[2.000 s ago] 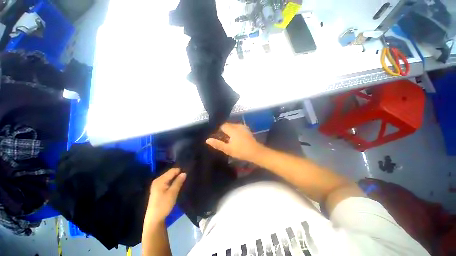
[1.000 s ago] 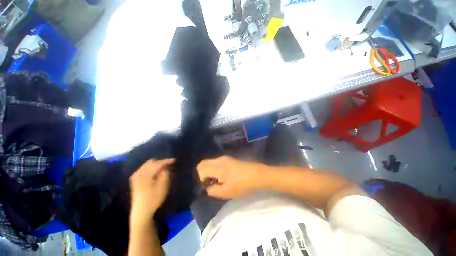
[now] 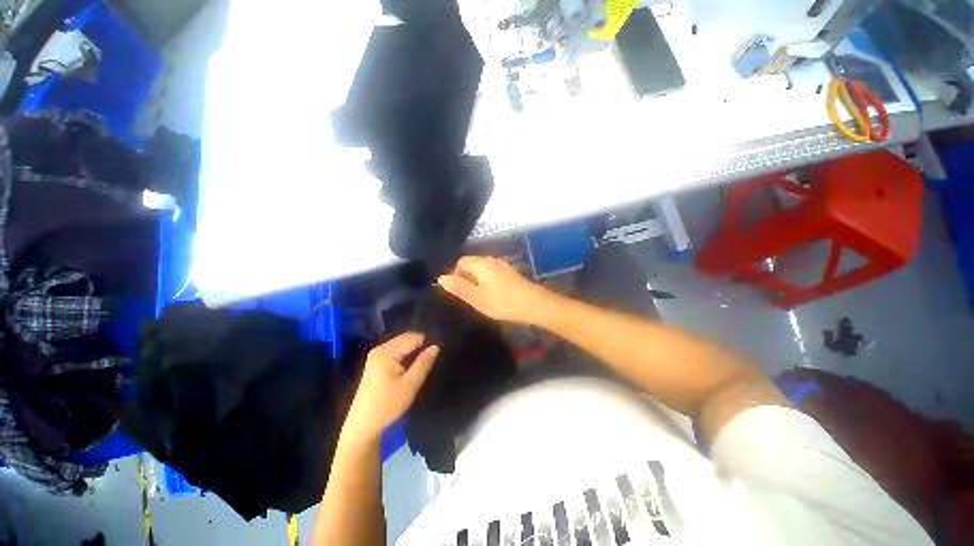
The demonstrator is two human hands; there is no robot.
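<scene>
A jagged chain of black garment pieces (image 3: 422, 117) lies over the white table (image 3: 283, 160) and hangs off its front edge to the lap. My right hand (image 3: 489, 290) grips the chain just below the table edge. My left hand (image 3: 397, 373) is lower and to the left, thumb and fingers at the black cloth on the lap; the dark cloth hides what lies between them. A thick bundle of black pieces (image 3: 235, 400) lies at the left over a blue bin (image 3: 171, 256).
Orange and red scissors (image 3: 858, 110) and a dark phone-like rectangle (image 3: 648, 53) lie on the table. A yellow part (image 3: 614, 18) is by the machine. A red stool (image 3: 822, 229) stands under the table. Plaid and dark garments (image 3: 59, 309) are at far left; dark red fabric (image 3: 886, 427) is at right.
Since one second ago, both hands have moved up towards the table edge, and the left also to the right. The black cloth near the left hand has dropped away towards the bundle.
</scene>
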